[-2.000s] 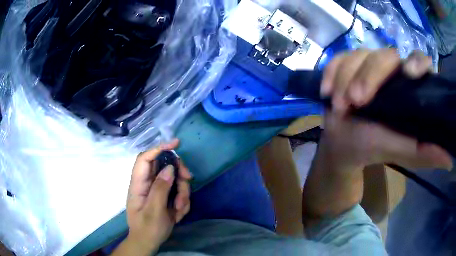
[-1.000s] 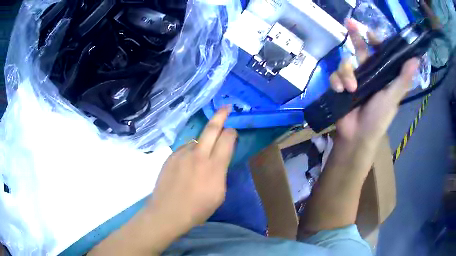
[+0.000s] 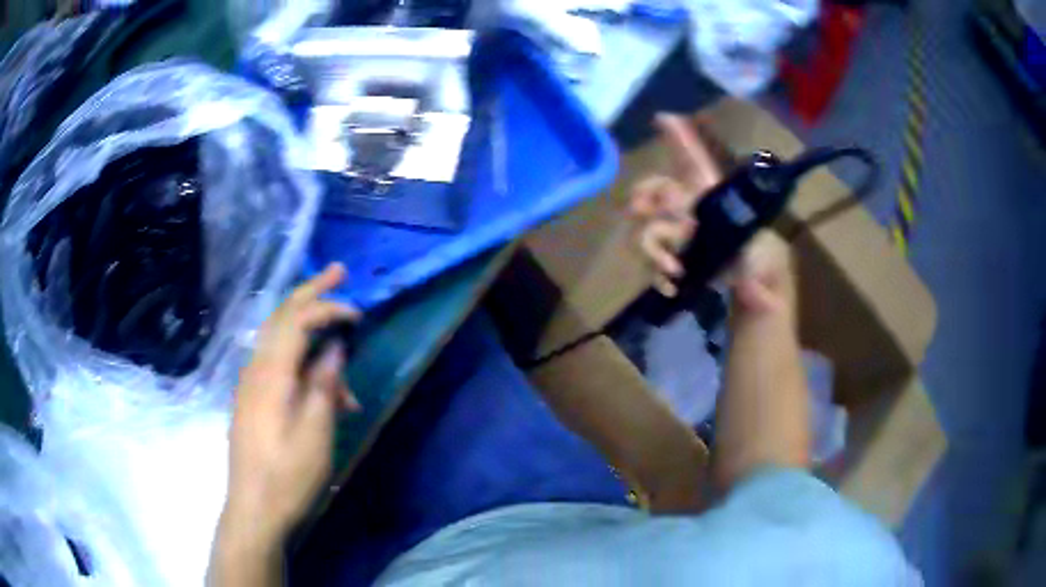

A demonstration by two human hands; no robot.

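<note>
My right hand holds the black electric screwdriver above the open cardboard box, with its cable looping from the rear end. My left hand is at the bench edge beside the blue tray, with a small black part between its fingers; blur hides the part's shape. The silver-white screw feeder stands in the blue tray. The large clear plastic bag of black parts is at the left.
The white sheet lies at the lower left. The cardboard box stands beside the bench at the right, with contents inside. A red object and a yellow-black floor line are farther off.
The view has swung to the right, showing more of the cardboard box. My left hand, empty-looking a second ago, now has a black part. The screwdriver has moved from near the feeder to over the box.
</note>
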